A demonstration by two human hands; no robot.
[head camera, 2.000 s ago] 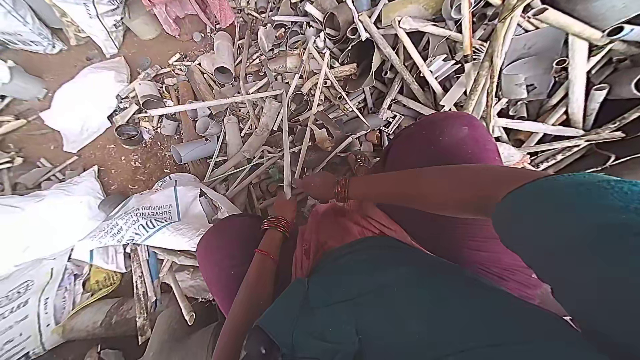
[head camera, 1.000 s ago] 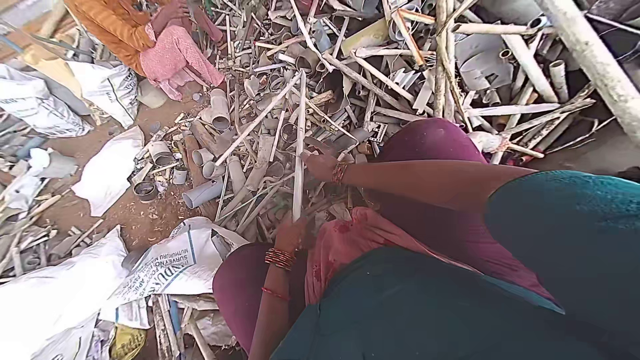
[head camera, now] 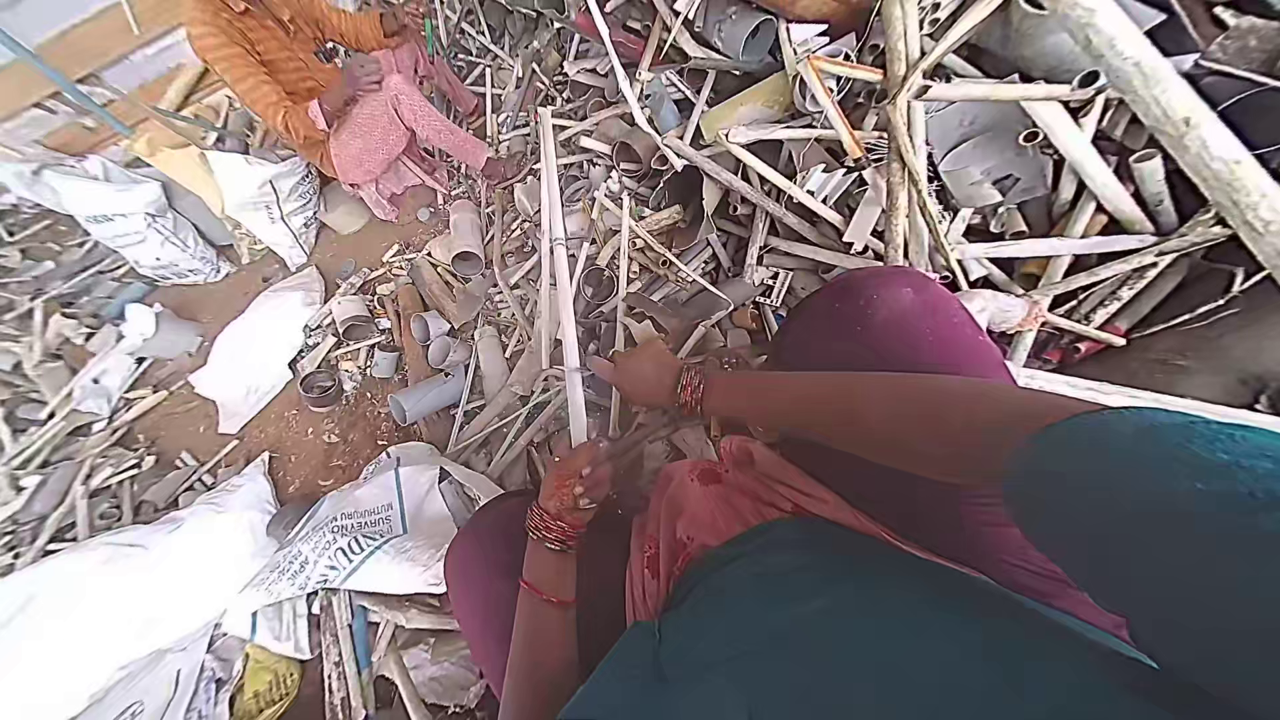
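My left hand [head camera: 575,483], with bangles at the wrist, grips the near end of a long, thin white strip or pipe [head camera: 562,270], likely plastic. The piece points away from me over the scrap heap. My right hand [head camera: 643,374] is beside the strip, a little farther up; its fingers are bent near the edge, and a dark, blurred thing lies below it, too unclear to name. Whether the right hand holds anything cannot be told. Beneath the strip lie broken pipe pieces, among them a grey pipe piece [head camera: 428,398].
Another person [head camera: 290,90] sits at the upper left, by the heap. White woven sacks [head camera: 350,535] lie at my left, with a white sheet or sack [head camera: 262,350] on the soil. Long pipes [head camera: 1180,130] lean at the upper right. A dark ring-shaped piece [head camera: 320,388] rests on the soil.
The view has shifted, bringing the other person into sight. My left hand still holds a long pale piece, and my right hand has moved closer to its near end since one second ago.
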